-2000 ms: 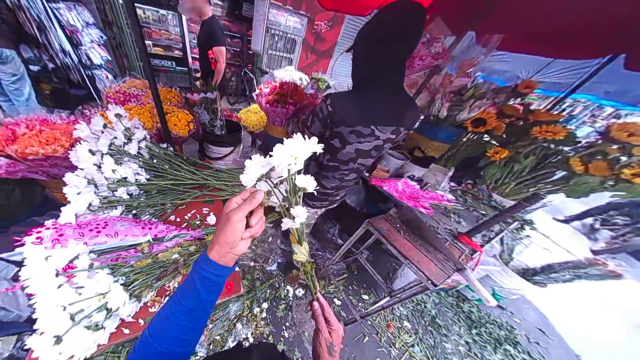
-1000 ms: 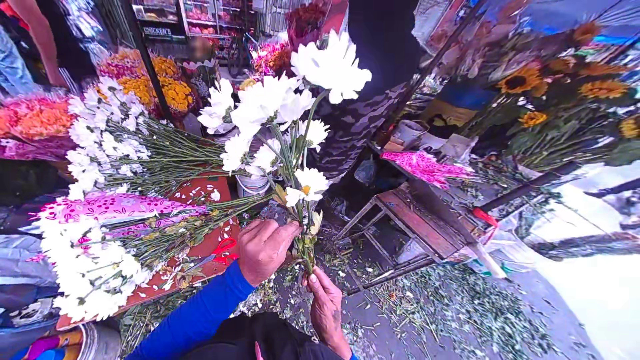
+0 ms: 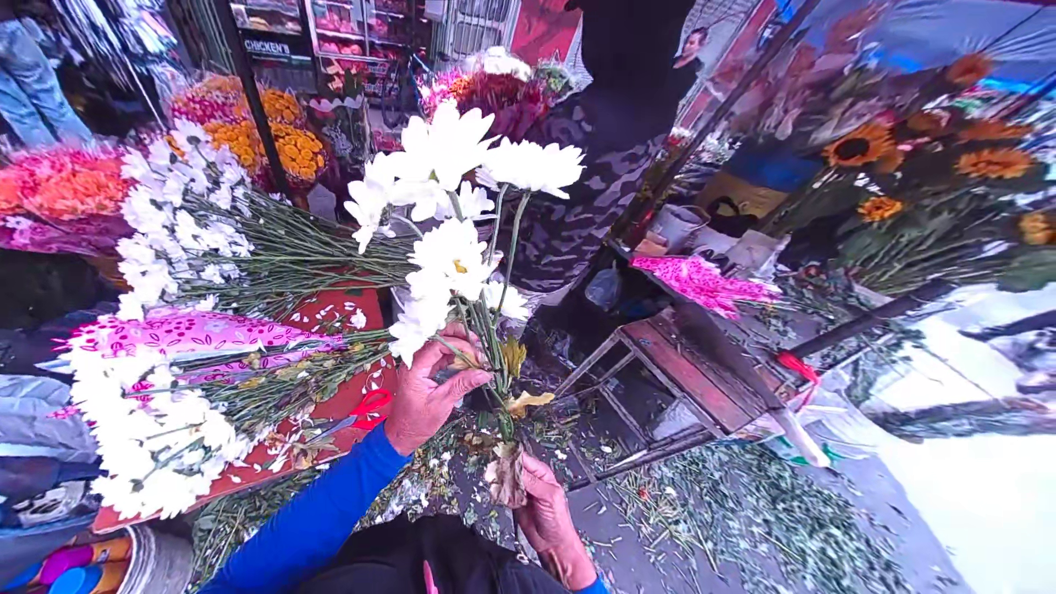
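Several white daisy-like flowers [image 3: 450, 260] on green stems stand upright in front of me. My left hand [image 3: 433, 384] touches the stems just below the blooms, thumb and fingers on a leaf or petal; whether it grips the stems is unclear. Lower down, my right hand [image 3: 544, 511] holds the lower stems, beside a withered brown leaf [image 3: 506, 476]. Yellowed leaves hang between the hands. Left of them, a large bundle of white flowers [image 3: 186, 227] and a second white bunch [image 3: 157, 421] lie on a red table [image 3: 330, 404], with red-handled scissors [image 3: 367, 408] among the stems.
A person in camouflage clothing [image 3: 569, 198] stands ahead. At the right are a wooden bench [image 3: 693, 371], a pink-wrapped bunch [image 3: 705, 282] and sunflowers [image 3: 862, 147]. Cut leaves litter the ground [image 3: 742, 511]. Dark poles slant across the stall. A bucket with colourful items [image 3: 157, 561] is at lower left.
My left hand has moved up along the stems from near my right hand. The white blooms have spread apart and lean differently. The view has shifted.
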